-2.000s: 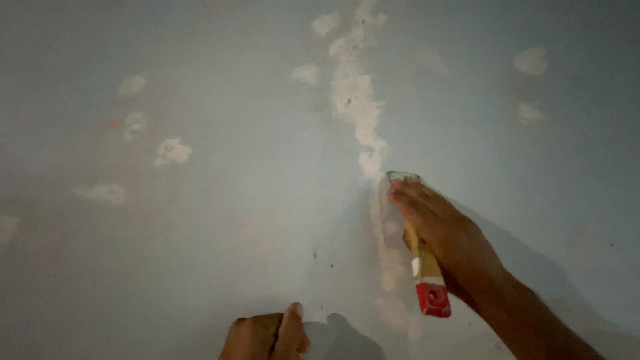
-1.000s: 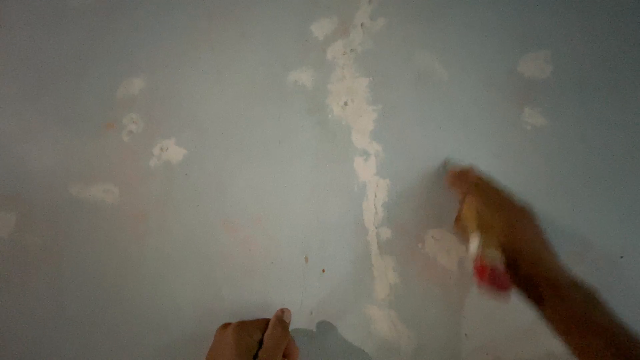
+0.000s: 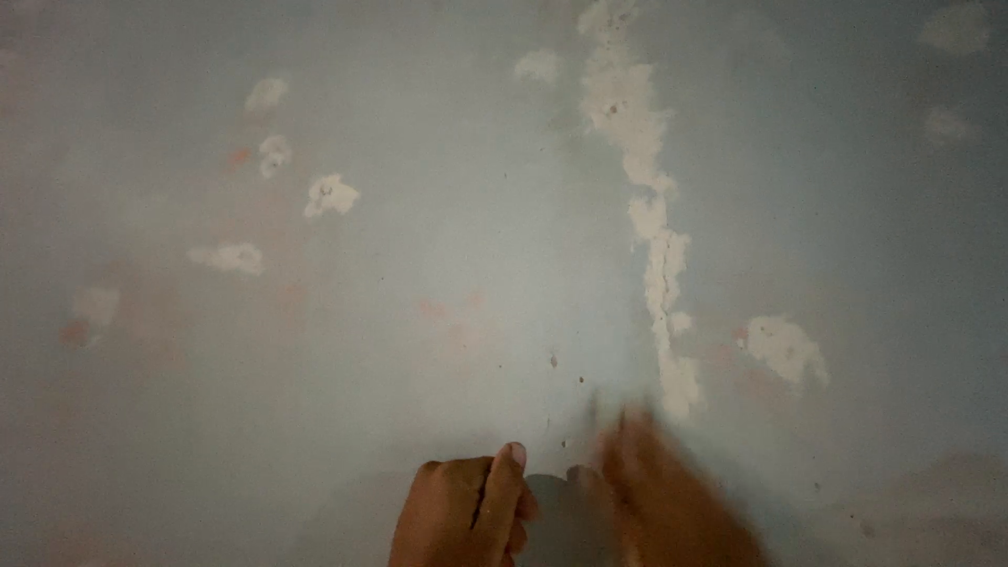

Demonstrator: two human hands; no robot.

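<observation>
A painted wall [image 3: 472,220] fills the head view, with a long ragged strip of whitish filler [image 3: 630,142] running down it right of centre. My left hand [image 3: 465,504] is at the bottom centre, fingers curled with the thumb on top; whether something is inside it cannot be seen. My right hand [image 3: 661,488], blurred, is just to its right, below the lower end of the strip. The scraper or putty knife seen earlier in my right hand is not clearly visible now; its blade and handle are lost in blur or behind the hand.
Dried filler patches lie on the wall, among them one on the right [image 3: 783,346] and one on the left [image 3: 332,195]. Small chips and pits [image 3: 554,361] mark the surface above my hands. A shadow falls between and around the hands.
My right hand has moved down and left from beside the strip to near my left hand. The strip's lower part and the right-hand patch, partly covered two seconds ago, now show.
</observation>
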